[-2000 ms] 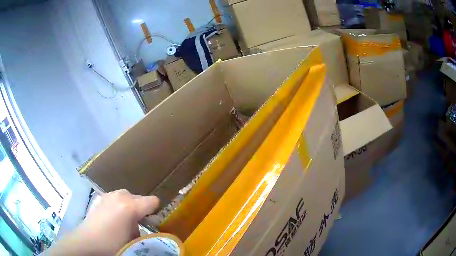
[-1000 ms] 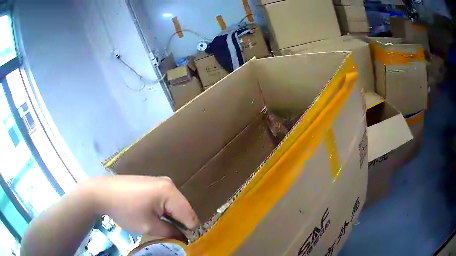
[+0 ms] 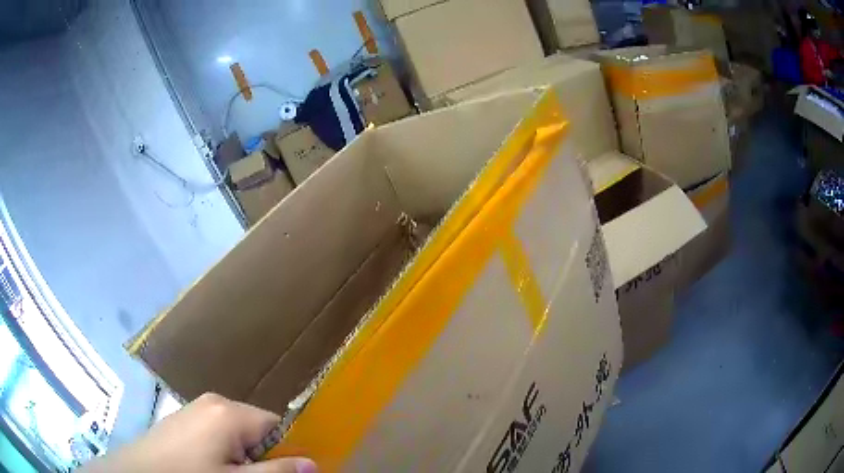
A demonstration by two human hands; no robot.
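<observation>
A large open brown carton [image 3: 481,369] with black printing stands tilted across the middle of the view. Orange tape [image 3: 398,369] runs along its near rim and down its outer side, with a fold near the far corner. A narrower tape strip crosses the printed side. My left hand [image 3: 217,439] is bare, at the lower left, cut off by the bottom edge. It grips the carton's near corner at the rim, partly hiding that corner. My right hand is not in view.
Stacked cartons [image 3: 472,46] stand behind. A smaller open carton [image 3: 648,226] is at the right, with a taped carton [image 3: 671,115] behind it. A dark cloth with pale stripes [image 3: 331,115] lies on boxes by the wall. A window [image 3: 46,342] is at the left.
The view has swung, so the carton sits lower and further left. The near-rim tape lies flatter against the outer side. The tape roll at the bottom edge is out of view. My left hand remains at the corner.
</observation>
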